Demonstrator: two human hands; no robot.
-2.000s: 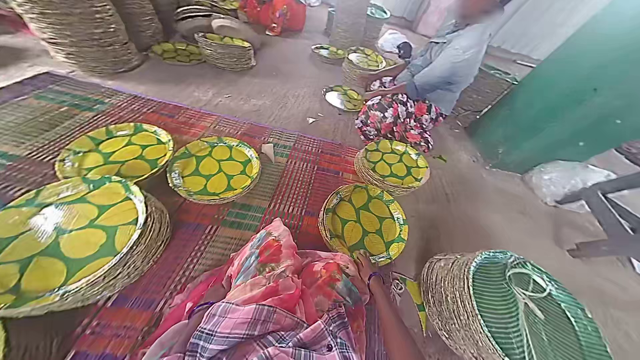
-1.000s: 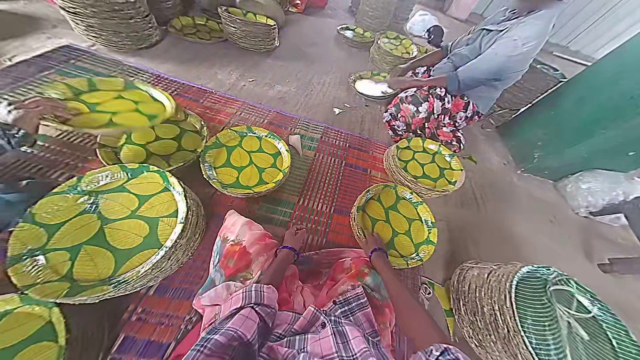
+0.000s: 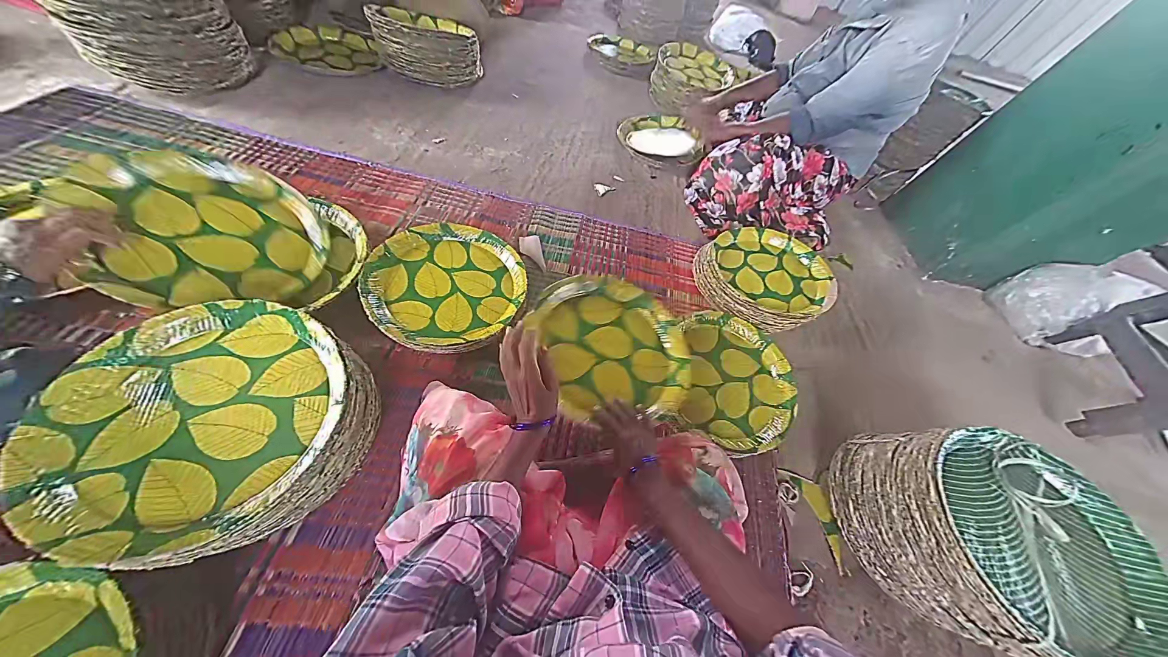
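Note:
Between my two hands a round leaf-patterned tray (image 3: 607, 347), green and yellow and blurred by motion, is held above the mat. My left hand (image 3: 529, 374) is at its left edge, palm against the rim. The near rim is gripped by my right hand (image 3: 627, 443). Just right of it and partly covered lies another leaf-patterned tray (image 3: 744, 388). A similar tray (image 3: 443, 287) rests on the woven mat to the left. Farther right stands a stack of such trays (image 3: 766, 278) with rope-like sides.
At left, another person's hand (image 3: 59, 246) holds a large tray (image 3: 201, 228) over a big stack (image 3: 182, 429). A coiled-rope stack with green striped tops (image 3: 922, 529) stands right. A co-worker (image 3: 821, 100) sits ahead, hands at a tray with white contents (image 3: 663, 141).
My left hand has moved from my lap to the tray's left side. A tray has come up between my hands, off to the left of the one my right hand was touching.

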